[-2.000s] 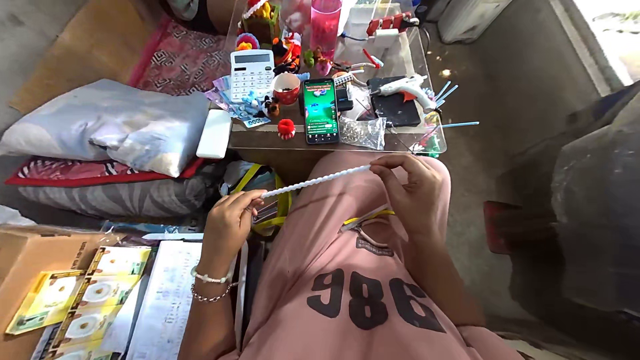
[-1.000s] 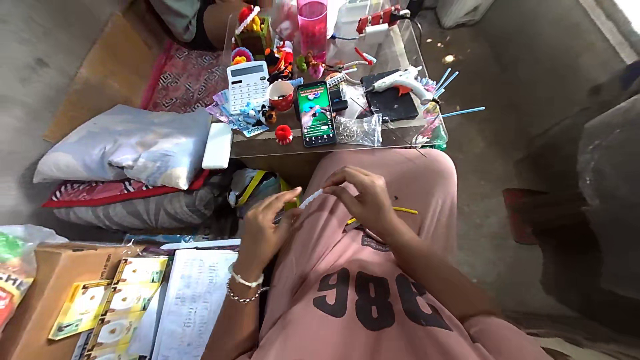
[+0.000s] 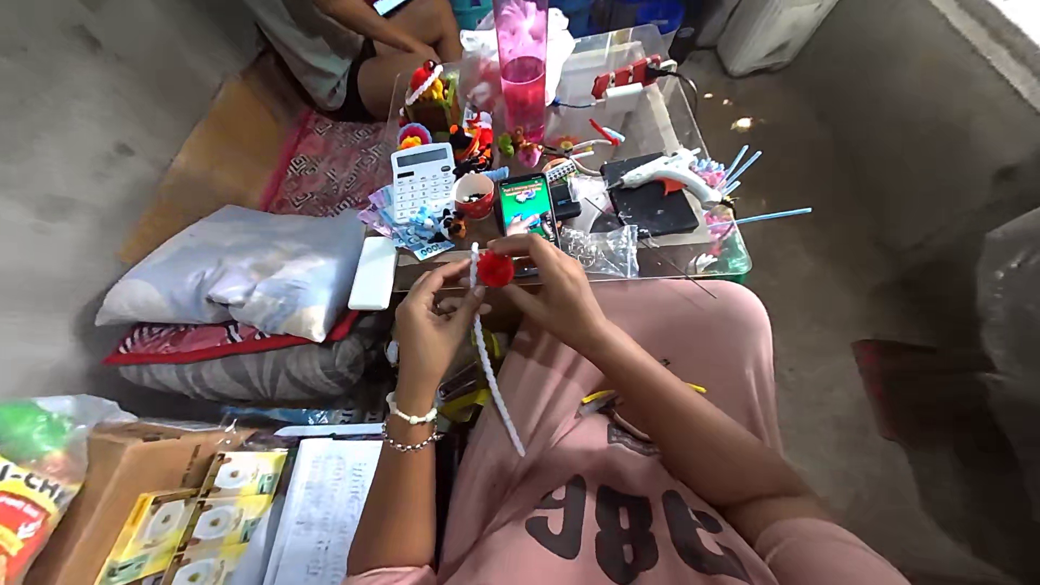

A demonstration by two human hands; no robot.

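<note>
A white twisted pipe-cleaner strand (image 3: 490,366) is pinched near its upper end by my left hand (image 3: 435,321), and its long tail hangs down over the pink shirt. My right hand (image 3: 556,292) holds a fuzzy red ball (image 3: 496,269) beside the strand's top; whether the two touch I cannot tell. Just behind my fingers lies a smartphone (image 3: 526,205) with a lit screen. Yellow-handled scissors (image 3: 601,398) rest on my lap, partly hidden by my right forearm.
The clear table (image 3: 735,252) carries a calculator (image 3: 424,180), a red cup (image 3: 474,195), a white glue gun (image 3: 674,175), a pink tumbler (image 3: 522,73) and banknotes. Left are a power bank (image 3: 373,274), pillows (image 3: 236,268) and a cardboard box (image 3: 146,471). A person sits behind the table.
My right hand has moved from my lap toward the table and taken hold of the red ball, which earlier stood at the table's front edge. My left hand still holds the white strand.
</note>
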